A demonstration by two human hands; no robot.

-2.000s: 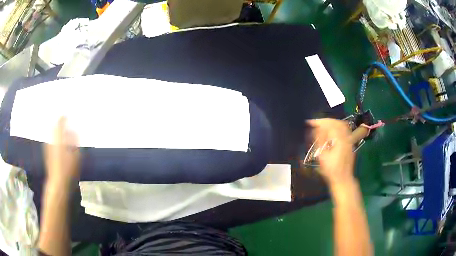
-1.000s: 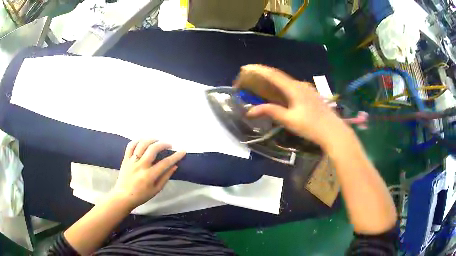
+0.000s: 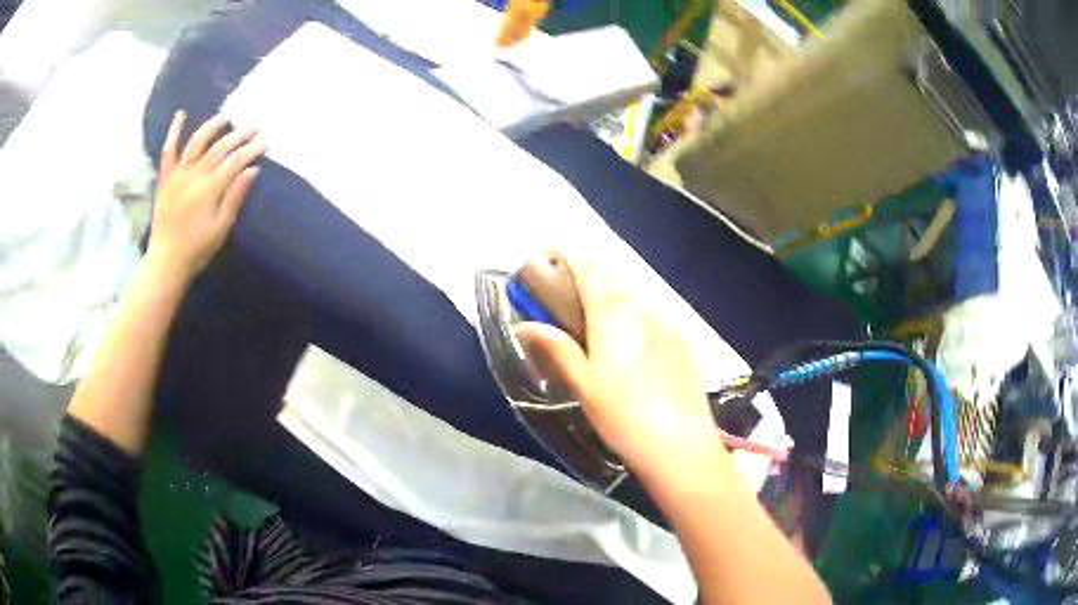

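A long white cut panel (image 3: 390, 166) lies flat along the padded navy sleeve board (image 3: 343, 266), slanting from upper left to lower right. My right hand (image 3: 627, 355) is shut on the brown handle of the steam iron (image 3: 532, 390). The iron's pointed end faces up and left, over the panel's near edge. My left hand (image 3: 203, 195) has its fingers apart and rests at the panel's left end, fingertips on its edge. An off-white cloth piece (image 3: 437, 467) lies along the near side of the board.
A blue steam hose (image 3: 922, 366) runs from the iron to the right. A narrow white strip (image 3: 837, 437) lies at the table's right. White cloth (image 3: 71, 213) is bunched at the left. A brown box (image 3: 816, 118) and an orange thing (image 3: 520, 20) stand beyond the table.
The view has turned, so the board now slants. My left hand has moved from the panel's middle near edge to its far left end. The iron stays in my right hand, now farther along the panel.
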